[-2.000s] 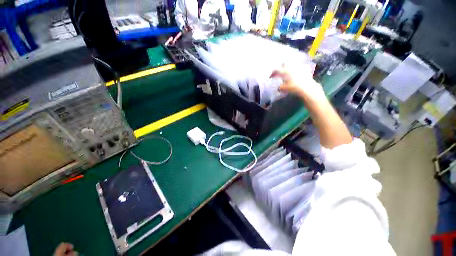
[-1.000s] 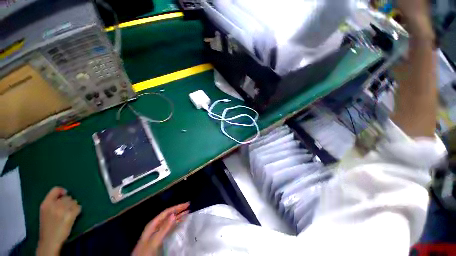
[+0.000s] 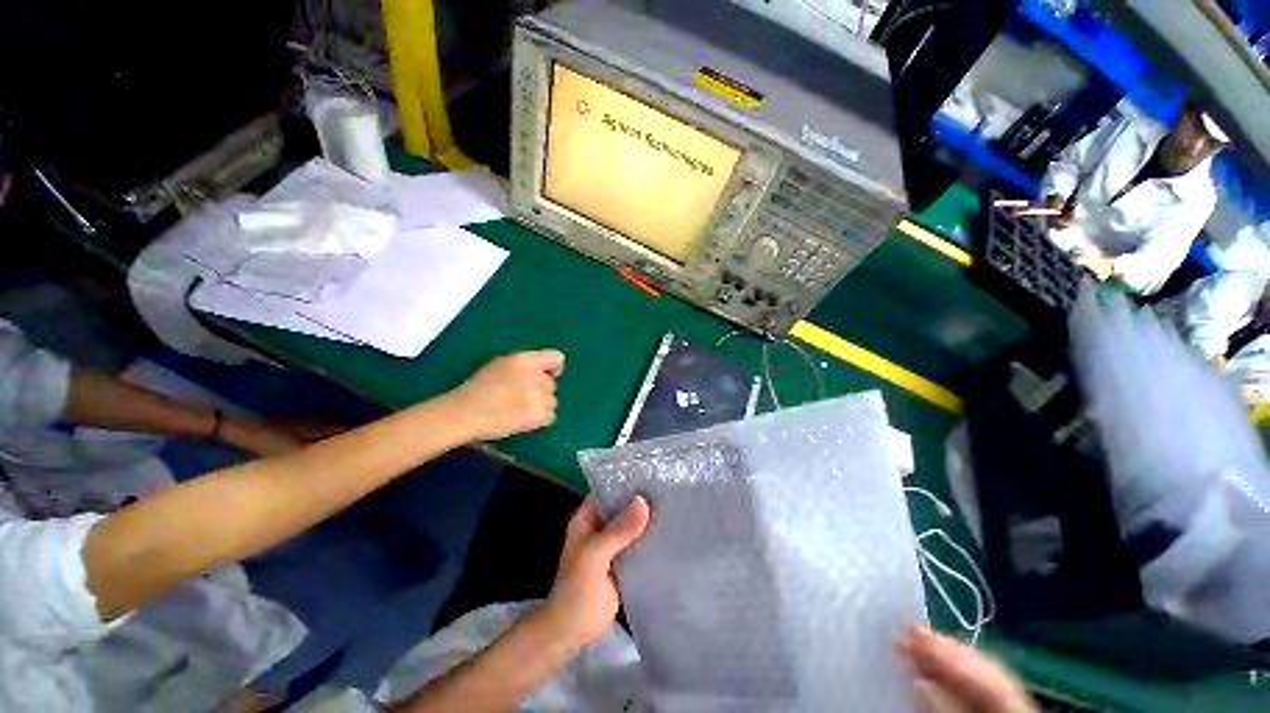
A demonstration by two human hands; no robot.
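Note:
A silvery-grey bubble bag [image 3: 836, 529] is held up in front of me, over the bench edge and my lap. A darker grey area shows in its left half; its content cannot be made out. My left hand [image 3: 592, 571] grips the bag's left edge, thumb on its front. My right hand [image 3: 968, 671], blurred and partly cut off by the bottom edge, is at the bag's lower right edge. A dark plate with a silver frame [image 3: 683, 386] lies behind the bag, partly hidden by it.
Another person's forearm and fist [image 3: 515, 397] rest at the bench edge, left. A grey tester [image 3: 641, 160] with a lit yellowish screen stands behind. Papers [image 3: 432, 286] lie left. A white cable [image 3: 961, 578] and a black bin [image 3: 1038, 488] with whitish sleeves are right. Coworkers sit beyond.
The view has swung left. My right hand has come back from the far right, and the bubble bag is now held between both hands. My left hand was open and empty before.

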